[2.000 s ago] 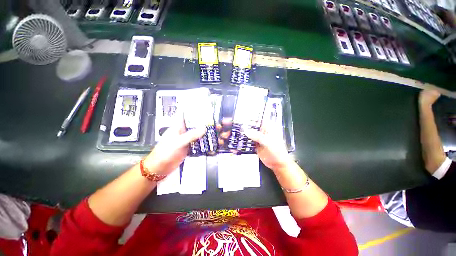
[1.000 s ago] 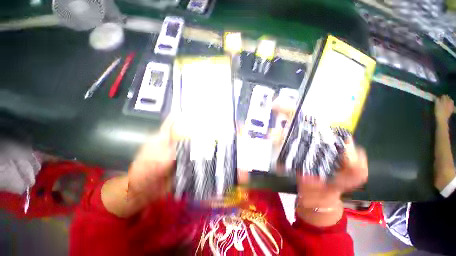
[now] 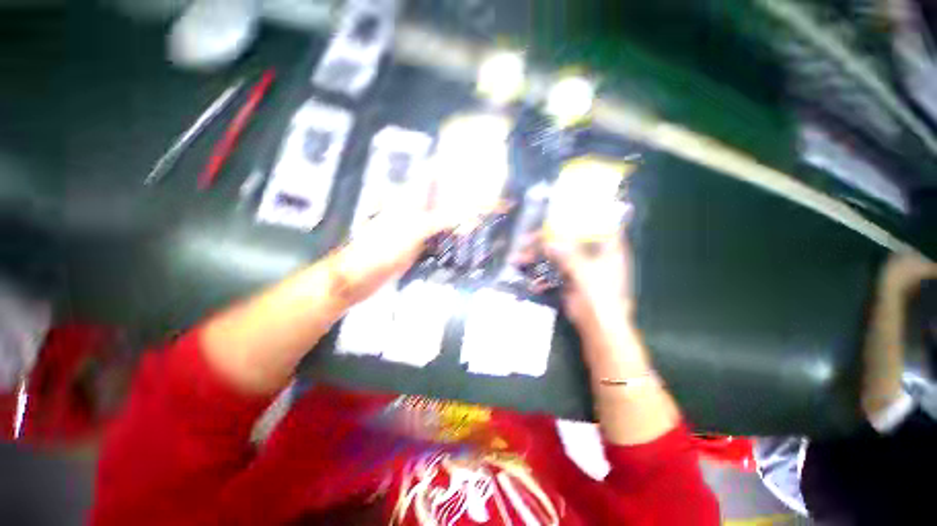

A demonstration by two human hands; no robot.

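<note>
The frame is blurred. My left hand [image 3: 396, 245] is on a keypad phone [image 3: 473, 164] with a bright white screen, over the tray's near row. My right hand [image 3: 588, 269] is on a second lit phone [image 3: 588, 200] with a yellow border, just right of it. Both phones are front side up; whether they touch the tray is unclear. Other phones lie white side up at the left, one in the near row [image 3: 305, 164] and one behind it [image 3: 357, 46]. Two more lit phones [image 3: 501, 77] lie in the far row.
White rectangular pieces [image 3: 509, 332] lie on the dark green bench before the tray. A red pen [image 3: 236, 128] and a silver pen [image 3: 195, 134] lie left of the tray. The round fan base [image 3: 211, 31] is behind them. Another person's arm [image 3: 889, 329] is at the right edge.
Both hands have moved from near the camera down and away to the tray, taking the two lit phones with them. The camera view has shifted and tilted.
</note>
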